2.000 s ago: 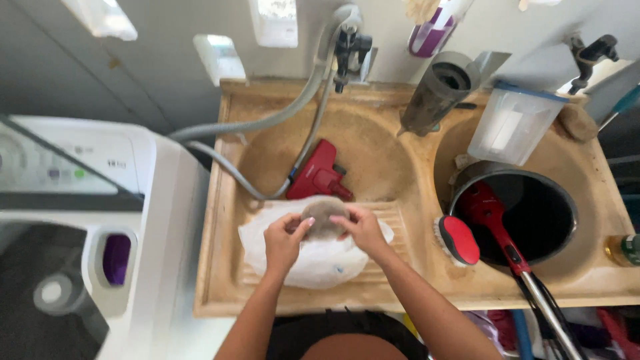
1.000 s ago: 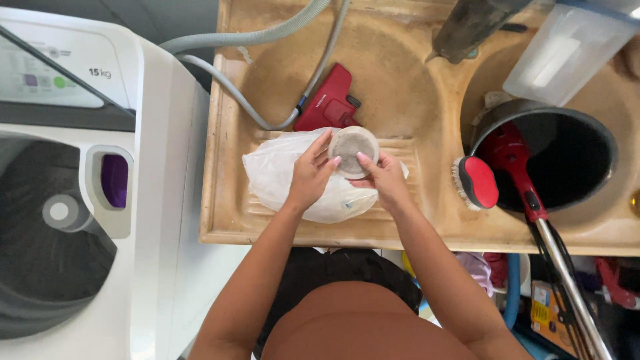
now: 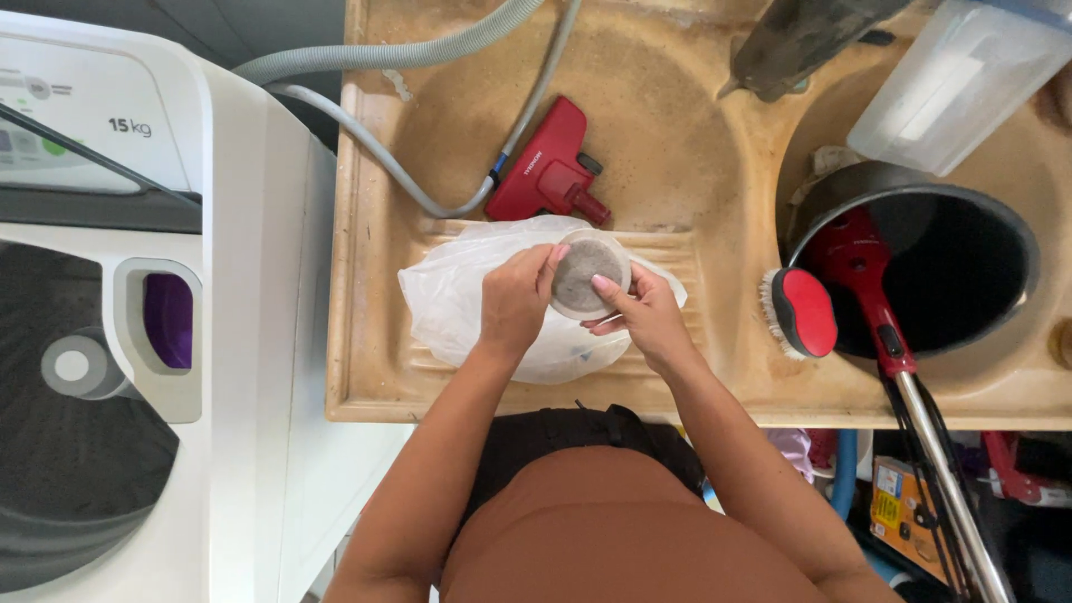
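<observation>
A round, dusty grey filter with a pale rim (image 3: 589,266) is between my hands, its face turned up. My left hand (image 3: 521,293) pinches its left edge with thumb and fingertips. My right hand (image 3: 646,311) grips the right side, thumb on the grey face and fingers at and under the rim. Below the filter a white plastic bag (image 3: 452,293) lies spread over the ribbed part of the sink. Just behind the bag a red vacuum floor head (image 3: 540,172) rests in the left basin, beside a thin grey hose (image 3: 381,159).
At left stands a washing machine (image 3: 251,251) with its lid raised. In the right basin are a dark pot (image 3: 1026,251) holding a red stick vacuum (image 3: 867,276) and a clear plastic container (image 3: 946,92). A red-backed brush (image 3: 812,314) sits on the divider of the double sink (image 3: 749,416).
My hands still hold the filter; my right thumb has moved from its rim onto the grey face since a second ago. The view has tilted down since the first frame.
</observation>
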